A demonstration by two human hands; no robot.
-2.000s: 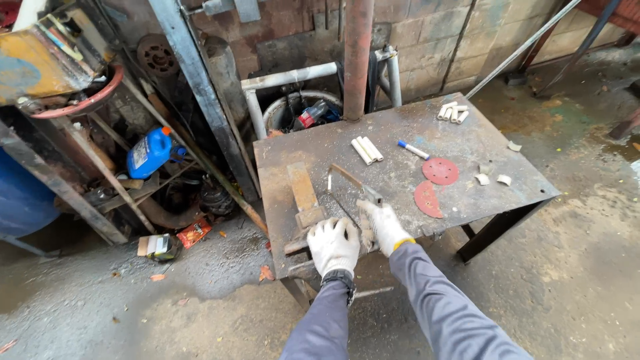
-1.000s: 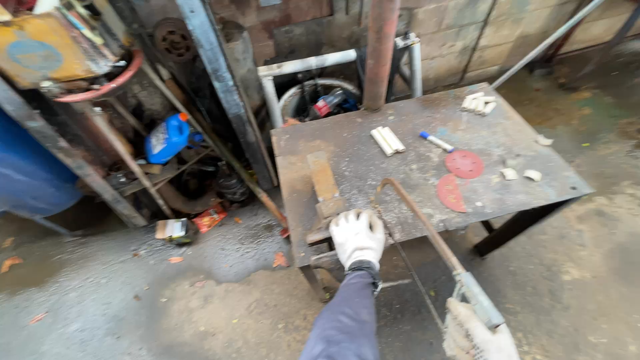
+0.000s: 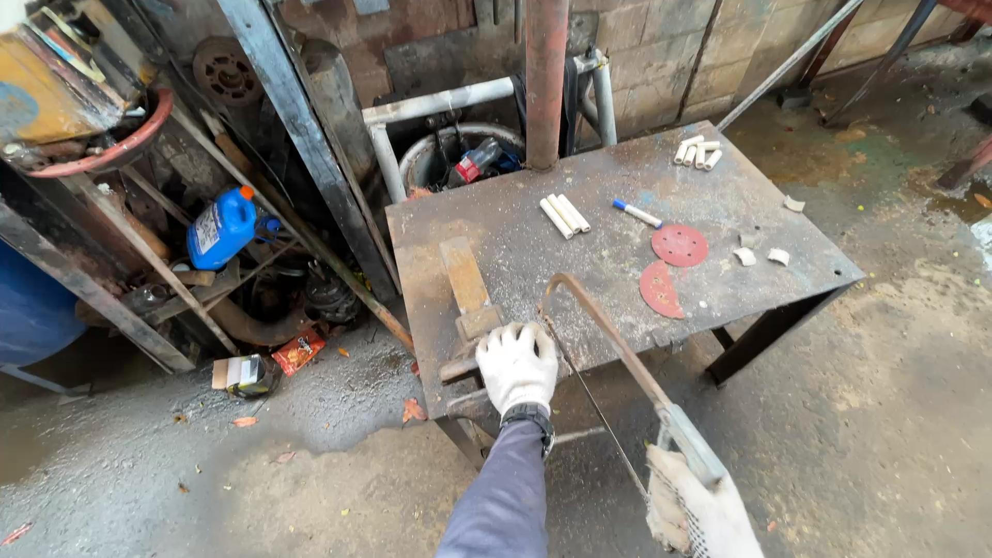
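My left hand [image 3: 518, 367], in a white work glove, rests on the jaw end of a rusty bench vise [image 3: 467, 298] at the near left corner of a steel table [image 3: 620, 302]. Whether it grips a workpiece is hidden. My right hand [image 3: 694, 504], also gloved, is closed on the grey handle of a hacksaw [image 3: 604, 322] at lower right. The saw's frame slants up and left, its far end beside my left hand. Short cream tubes [image 3: 564, 215], a blue-capped marker [image 3: 638, 214], a red sanding disc [image 3: 680, 246] and a cut half disc [image 3: 659, 290] lie on the table.
More tube pieces [image 3: 697, 152] and curved offcuts [image 3: 778, 256] lie toward the right of the table. A rusty post [image 3: 545, 85] rises at its back edge. On the left stand a blue jug [image 3: 222, 228] and leaning metal bars [image 3: 310, 147]. A small box [image 3: 243, 376] sits on the wet floor.
Two seconds ago my right hand was close beside my left at the vise; it has since drawn back toward the lower right with the hacksaw. My left hand stays at the vise.
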